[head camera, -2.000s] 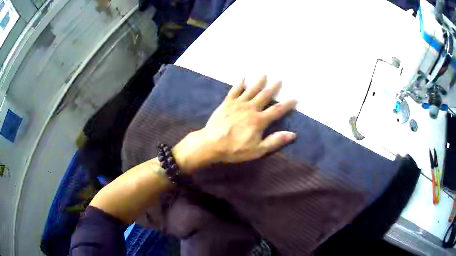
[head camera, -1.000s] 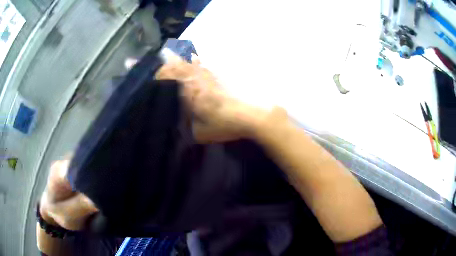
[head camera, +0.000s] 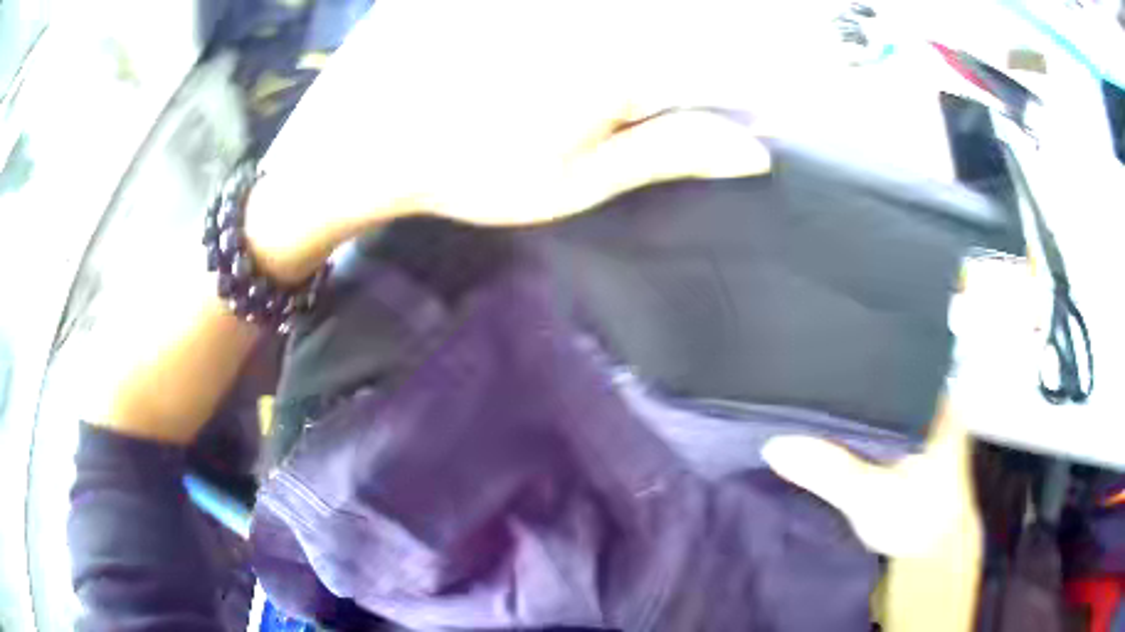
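Note:
A dark garment lies over the front of the white table and towards my lap, blurred by motion. Its purple-blue shell is bunched in front, and a flat black facing lies spread at its upper right. My left hand, with a beaded bracelet at the wrist, lies along the top edge of the garment, washed out by glare; its fingers are partly unclear. My right hand is at the lower right edge, thumb on the purple cloth beside the facing; its other fingers are hidden.
Black shears lie on the table at the right. A black phone lies behind the facing's right end. Part of the machine shows at the top. Dark garments are at the upper left. A blue crate edge is at the bottom left.
The garment has been turned and spread, from a dark folded bundle at the left to a wide piece in the middle. My left hand moved up and right, my right hand down and right. The view shifted right.

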